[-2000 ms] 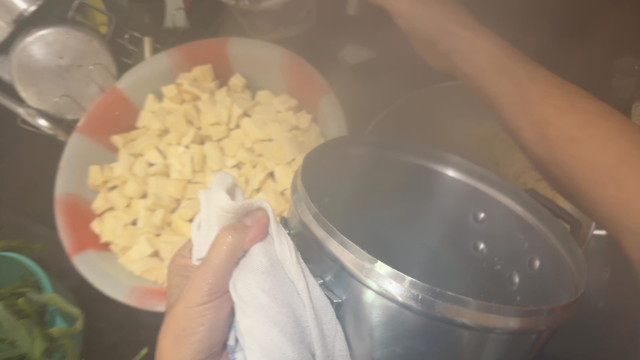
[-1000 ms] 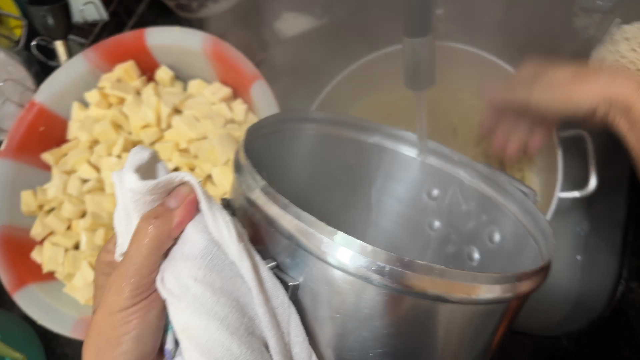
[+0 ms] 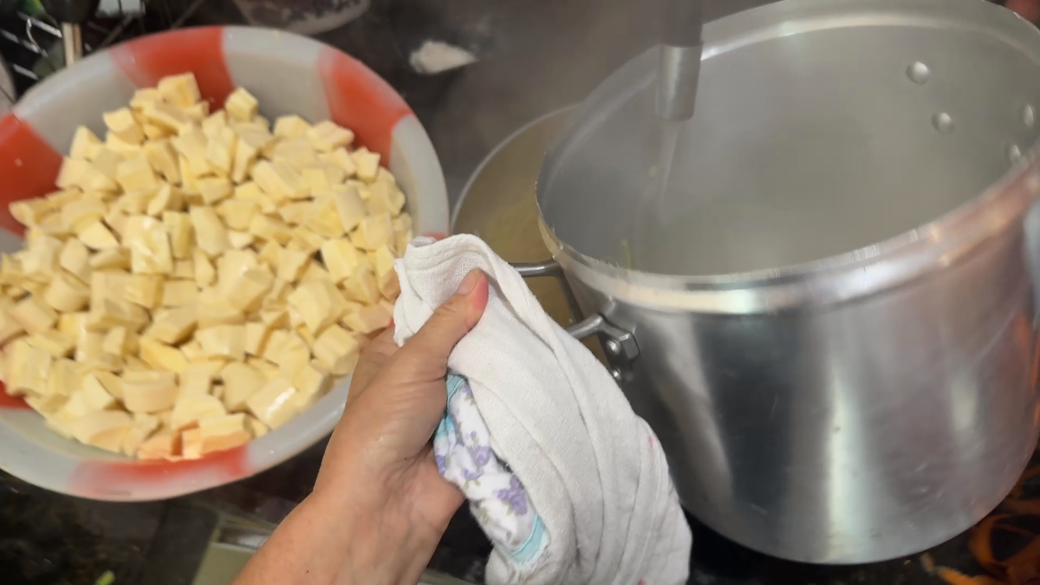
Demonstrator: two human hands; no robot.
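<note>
My left hand [image 3: 406,422] is closed on a white cloth [image 3: 561,406] with a flowered part, wrapped about the wire side handle [image 3: 597,325] of a large aluminium pot [image 3: 796,366]. The pot leans, its mouth toward the upper part of the view, and steam hangs in it. Over its rim a metal faucet spout [image 3: 678,81] points down, with a thin stream below. Left of my hand, a red and white basin [image 3: 418,162] holds a heap of pale yellow, peeled root chunks [image 3: 203,268]. My right hand is out of view.
Behind the pot, partly hidden by it, is a wide vessel [image 3: 512,179] with yellowish contents. A small white object [image 3: 440,57] lies on the dark counter beyond the basin. Part of a patterned container [image 3: 305,12] shows at the top edge. Orange scraps [image 3: 1003,536] lie at the lower right.
The pot has moved up and right, its mouth now under the spout. My right hand, over the vessel behind the pot a second ago, has left the view. My left hand keeps hold of the cloth.
</note>
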